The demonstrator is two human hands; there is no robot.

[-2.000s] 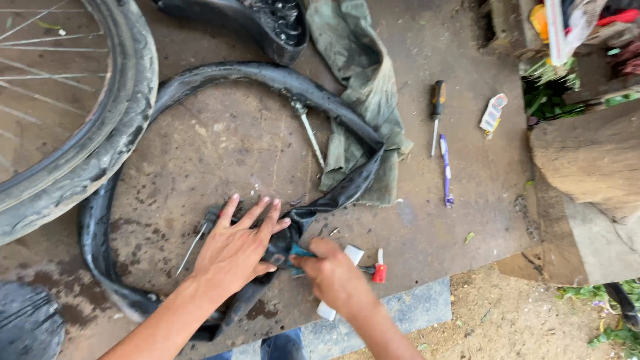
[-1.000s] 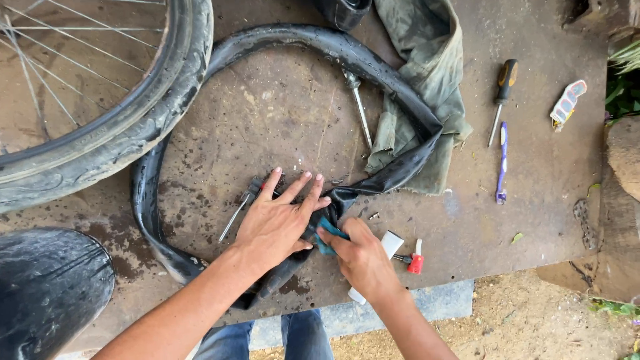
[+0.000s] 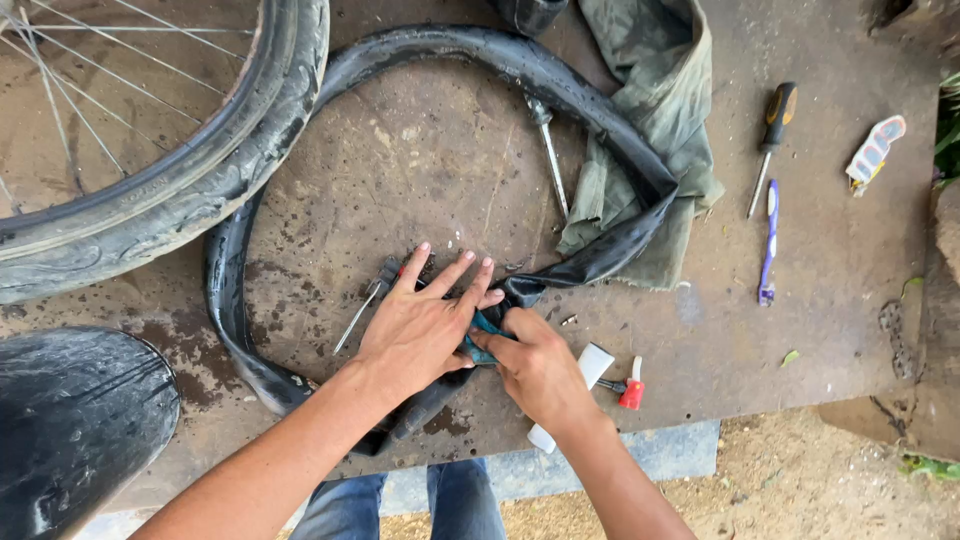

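A black rubber inner tube [image 3: 457, 45] lies in a loop on the table. My left hand [image 3: 420, 322] presses flat on its near part, fingers spread. Just right of it, my right hand [image 3: 536, 360] grips a teal object [image 3: 484, 337] against the tube; its kind is mostly hidden by the fingers. Beyond my left fingertips, a dark tool with a metal rod [image 3: 356, 319] is partly covered. Close to my right wrist lie a white tube [image 3: 595, 364] and a red-capped piece [image 3: 632, 394].
A bicycle wheel with a tyre [image 3: 247, 180] fills the upper left, above a dark rounded surface [image 3: 82, 412]. A grey-green cloth [image 3: 667, 97] lies partly under the tube. Farther right are a screwdriver [image 3: 776, 120], a purple-and-white toothbrush [image 3: 770, 240] and a blister-like strip [image 3: 874, 150].
Both hands stay at the same part of the inner tube, the right still gripping the teal object. The view has shifted.
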